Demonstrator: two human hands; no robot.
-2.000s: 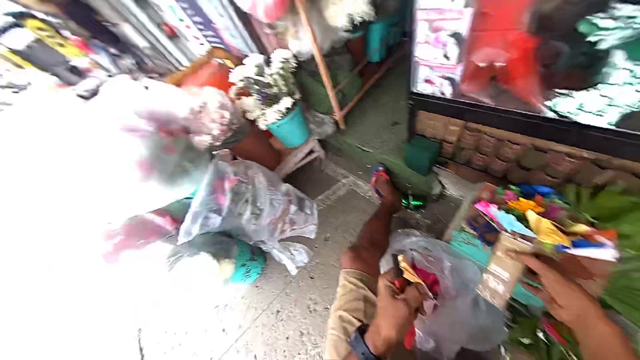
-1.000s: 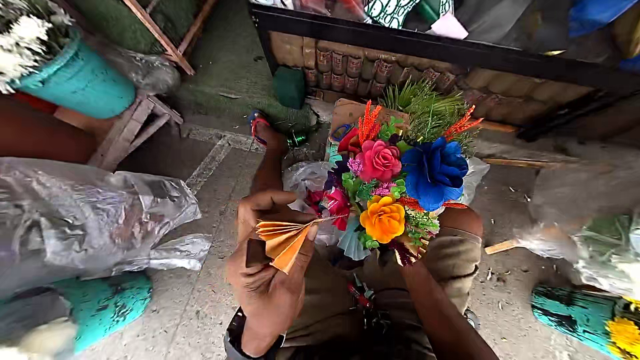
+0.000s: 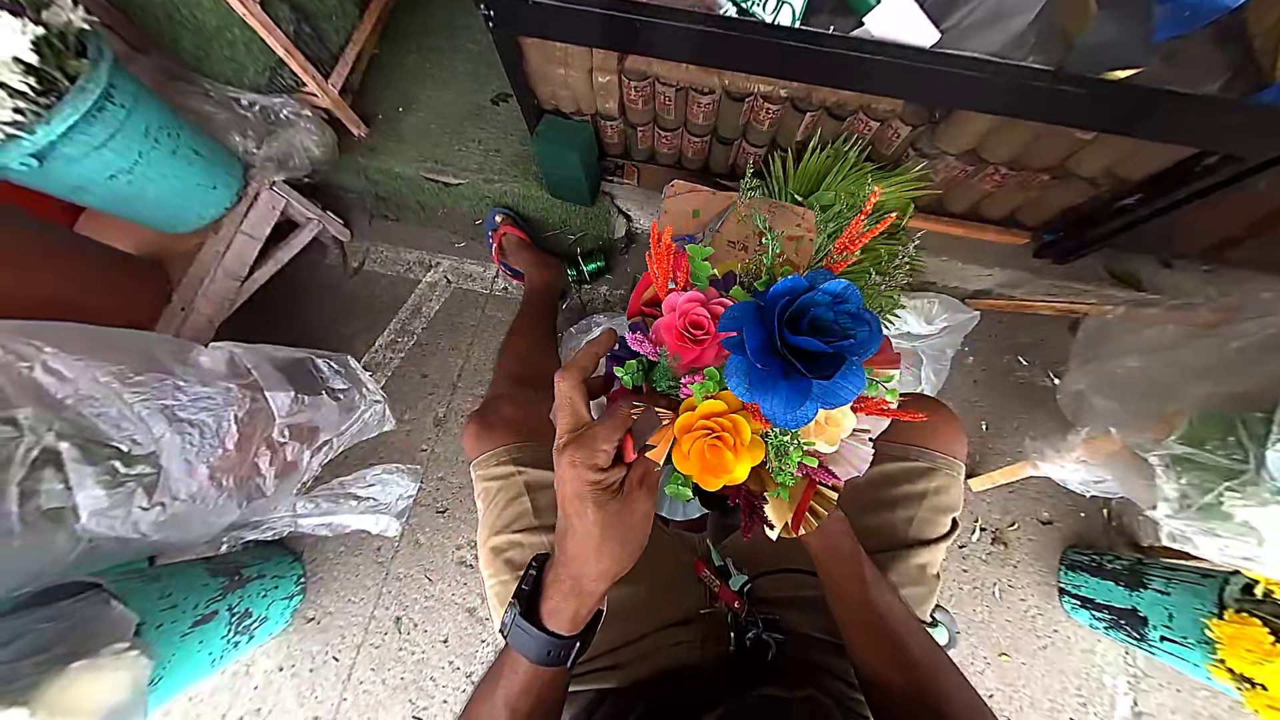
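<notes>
A bouquet of artificial flowers stands over the lap, with a large blue flower, a pink rose and a yellow-orange rose. My left hand, a dark watch on its wrist, is at the bouquet's left side. Its curled fingers hold a small red object, mostly hidden. Beside the fingertips, a folded orange fan shows at the yellow-orange rose's left edge. My right forearm runs up beneath the bouquet, supporting it from below; the hand itself is hidden by flowers and a pale pleated fan.
Cardboard and palm leaves lie beyond the bouquet, before a black-framed stand with bottles under it. Plastic wrapping and a teal bucket are at left; another teal bucket is at lower right.
The orange folded fan was held up by my left hand, left of the bouquet; it is now against the flowers. My left hand has moved right to the bouquet. The view swung right earlier.
</notes>
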